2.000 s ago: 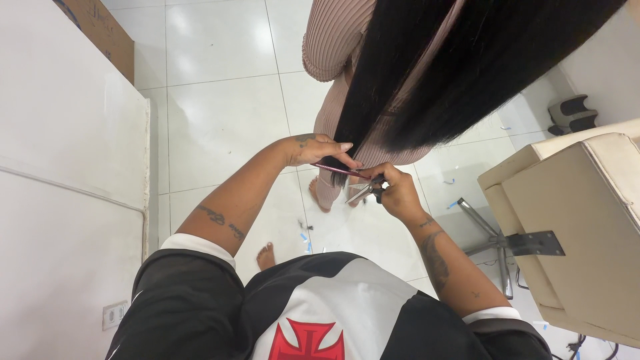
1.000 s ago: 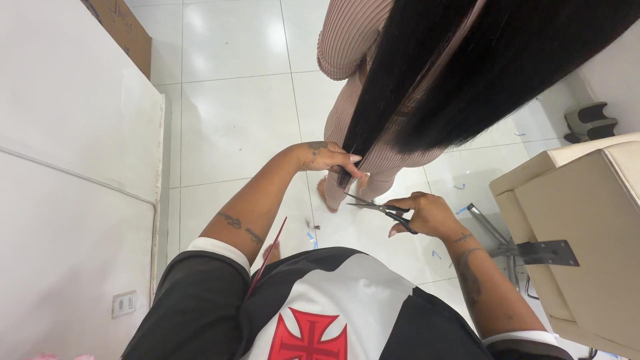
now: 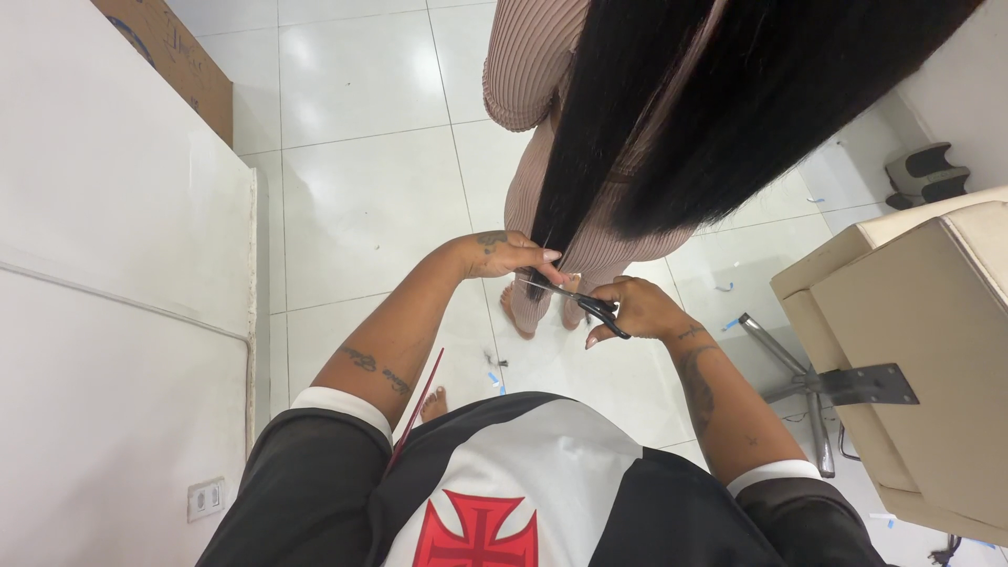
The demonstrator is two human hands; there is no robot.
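Note:
A person in a ribbed pink outfit (image 3: 531, 63) stands in front of me, with long straight black hair hanging down the back. Near its lower end, my left hand (image 3: 516, 256) pinches a narrow section of the black hair (image 3: 583, 150) between its fingers. My right hand (image 3: 638, 309) holds black-handled scissors (image 3: 591, 302), whose blades lie across the hair tips just below my left fingers. The rest of the hair (image 3: 732, 126) hangs loose to the right. A thin red rod-like tool (image 3: 419, 409), perhaps a comb's tail, is at my left upper arm.
A beige salon chair (image 3: 906, 331) with a metal base stands at the right. On the left are a white wall or partition (image 3: 118, 315) and a cardboard box (image 3: 181, 63). Blue scraps (image 3: 494, 382) and hair bits (image 3: 498, 361) lie on the tiled floor (image 3: 354, 189).
The red tool was in my left hand two seconds ago; it is now at my left arm. Since one second ago, the scissors have come up to the hair tips.

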